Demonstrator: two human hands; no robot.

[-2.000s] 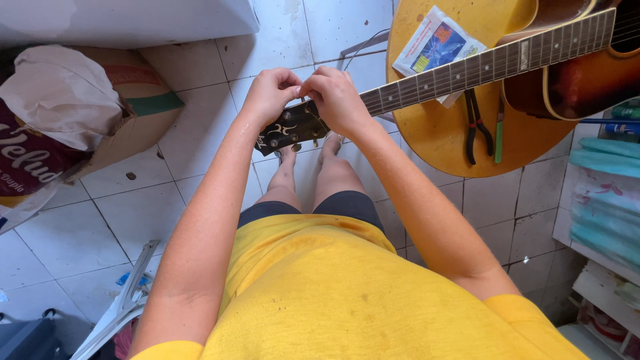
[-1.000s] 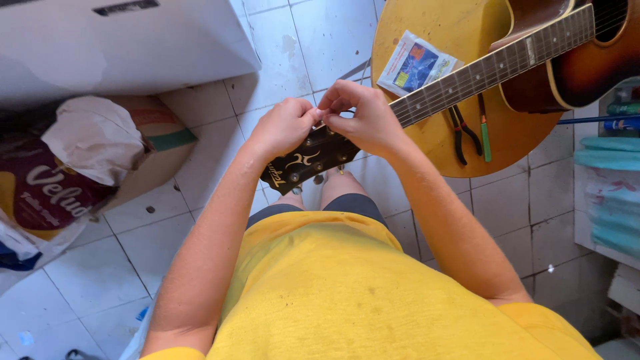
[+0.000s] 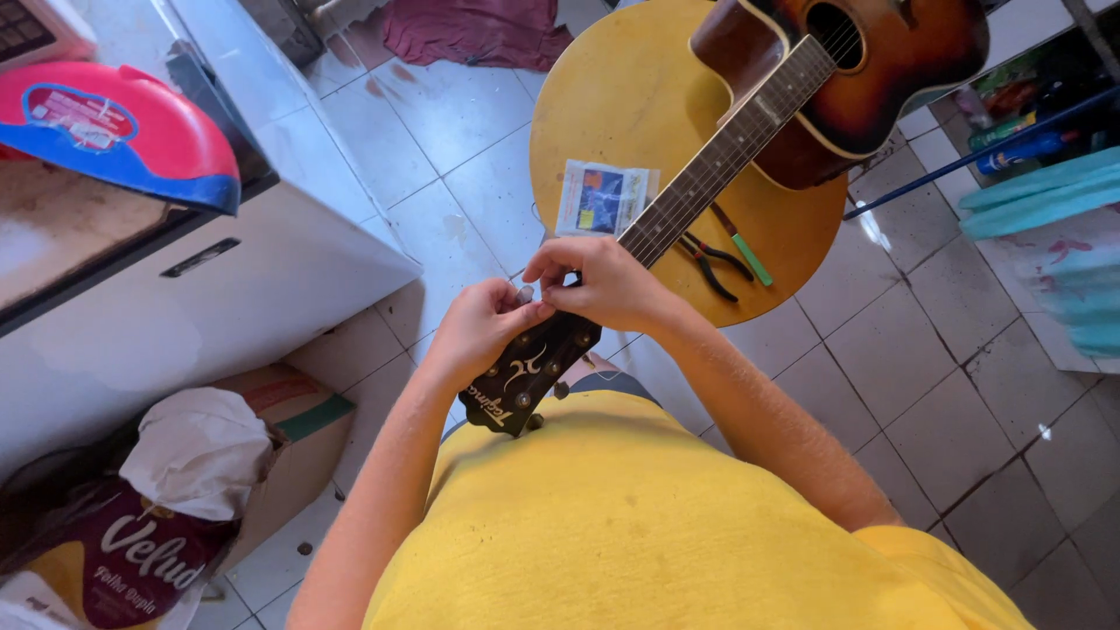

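Note:
A sunburst acoustic guitar (image 3: 901, 79) lies across a round yellow table, its neck slanting down toward me. Its black headstock (image 3: 534, 363) is just in front of my yellow shirt. At the headstock's left edge, my left hand (image 3: 481, 328) has its thumb and fingers closed around a light tuning peg (image 3: 525, 294). Over the nut end is my right hand (image 3: 595, 280), fingers bent and its fingertips meeting my left thumb; whether it pinches a string is too small to tell. Black-handled pliers (image 3: 713, 265), a green-handled tool (image 3: 751, 258) and a printed plastic packet (image 3: 604, 199) rest on the table.
The yellow round table (image 3: 604, 87) stands ahead and to the right. At left are a white appliance (image 3: 262, 254) with a red and blue plastic item (image 3: 131, 131) on top, and a cardboard box (image 3: 289, 464) beside a purple package (image 3: 131, 560). Turquoise cloth (image 3: 1059, 197) hangs at right.
The view has swung, bringing in more of the appliance and guitar body. Both hands stay together at the headstock, and a light tuning peg now shows by my left fingers.

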